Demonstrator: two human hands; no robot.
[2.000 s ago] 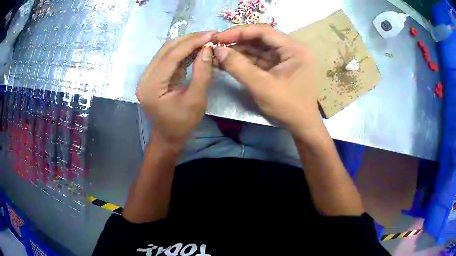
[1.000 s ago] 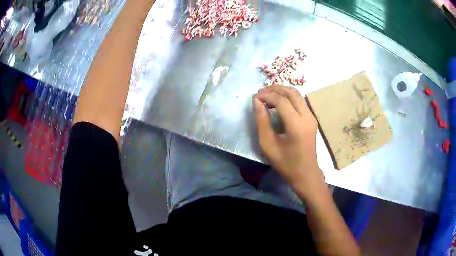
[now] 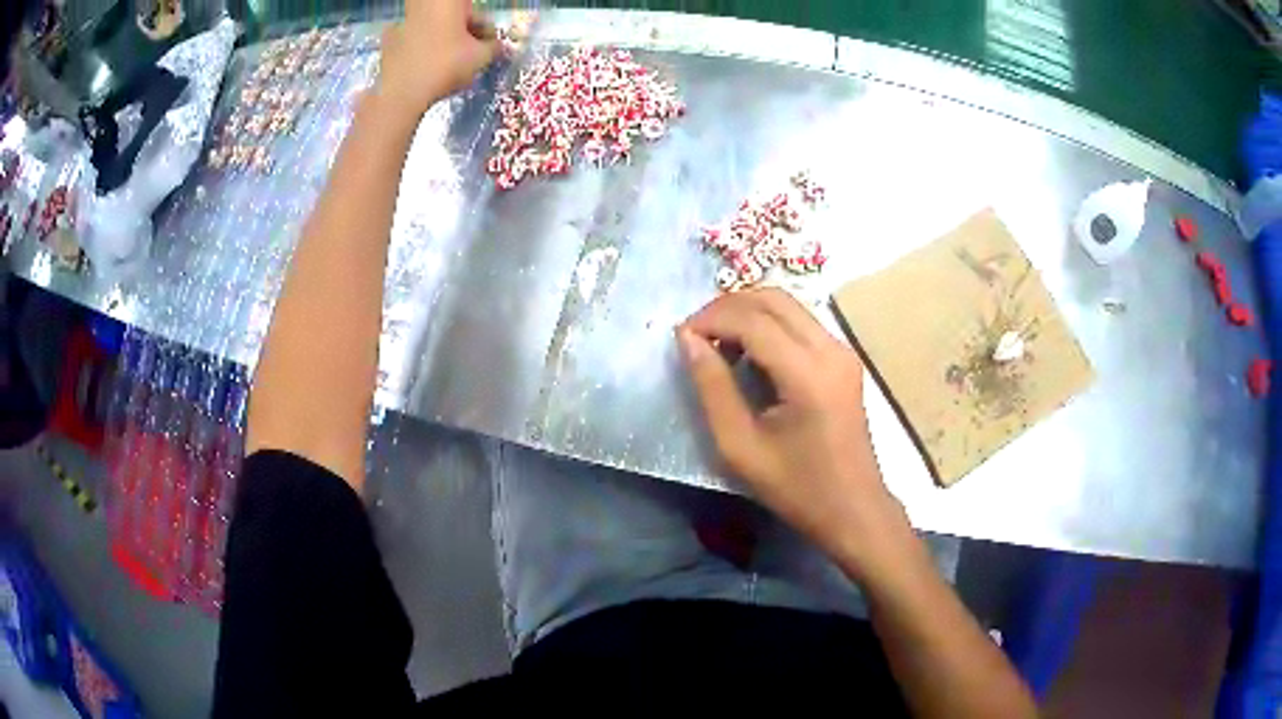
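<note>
My left hand (image 3: 447,45) is stretched out to the table's far edge, with its fingertips at small pale parts (image 3: 513,28); whether it grips one cannot be made out. My right hand (image 3: 787,400) is over the near part of the table, thumb and index finger pinched together; anything between them is too small to tell. A small working pile of red-and-white parts (image 3: 766,239) lies just beyond my right hand. The larger red-and-white supply pile (image 3: 579,113) lies farther left. The brown cardboard pad (image 3: 914,323) is to the right, with a whitish lump (image 3: 1009,347) on its stained area.
A small white bottle (image 3: 1114,222) stands beyond the cardboard. Plain red pieces (image 3: 1220,281) lie in a row at the right. Clear blister trays (image 3: 232,260) cover the table's left, under my left arm. A green surface (image 3: 956,42) runs behind the table; a blue bin edge (image 3: 1265,464) is at the right.
My hands were together two seconds ago; my left hand has moved to the far left and is now in view at the far edge. My right hand stays pinched near the small pile.
</note>
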